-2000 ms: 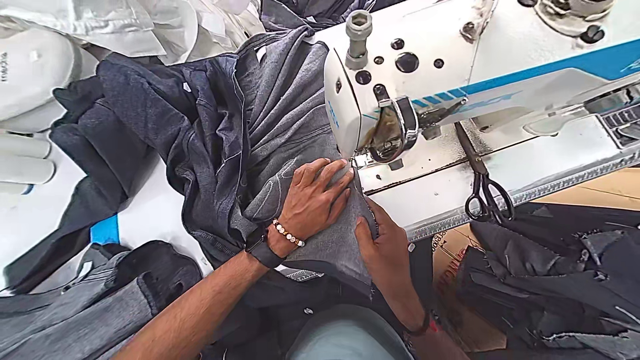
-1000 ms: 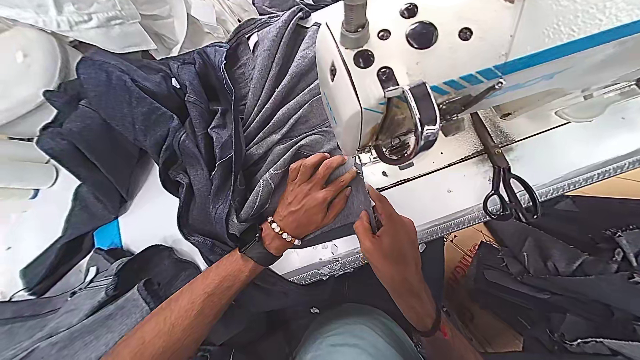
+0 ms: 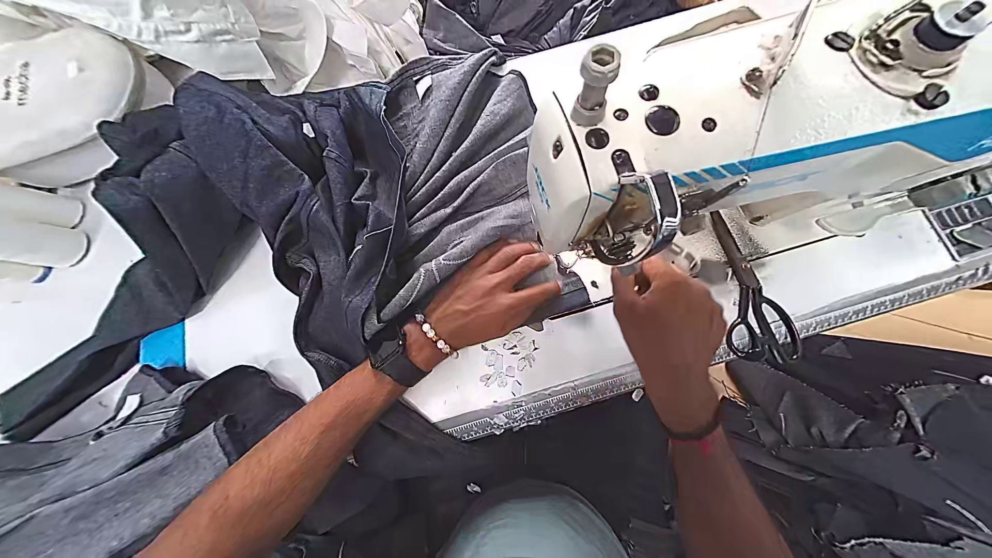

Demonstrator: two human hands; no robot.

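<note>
A dark denim garment (image 3: 457,178) lies bunched on the white table, its lighter inner side up, with one edge near the needle area of a white industrial sewing machine (image 3: 697,93). My left hand (image 3: 496,294) presses flat on the cloth, just left of the needle area. Beside the machine's metal finger guard (image 3: 665,209), my right hand (image 3: 668,322) has its fingers curled; blur hides whether something small is between them. Black-handled scissors (image 3: 763,322) lie on the machine bed to the right of that hand.
Dark fabric pieces (image 3: 876,449) are heaped at the lower right. More denim (image 3: 139,480) lies at the lower left, white cloth (image 3: 178,39) at the upper left. White thread cones (image 3: 39,232) stand left. Small clear scraps (image 3: 508,360) and a measuring tape (image 3: 542,407) are near the front edge.
My right hand has left the cloth's front edge and moved up and right to the finger guard. The cloth has shifted back, uncovering the scraps on the table. The view has shifted somewhat.
</note>
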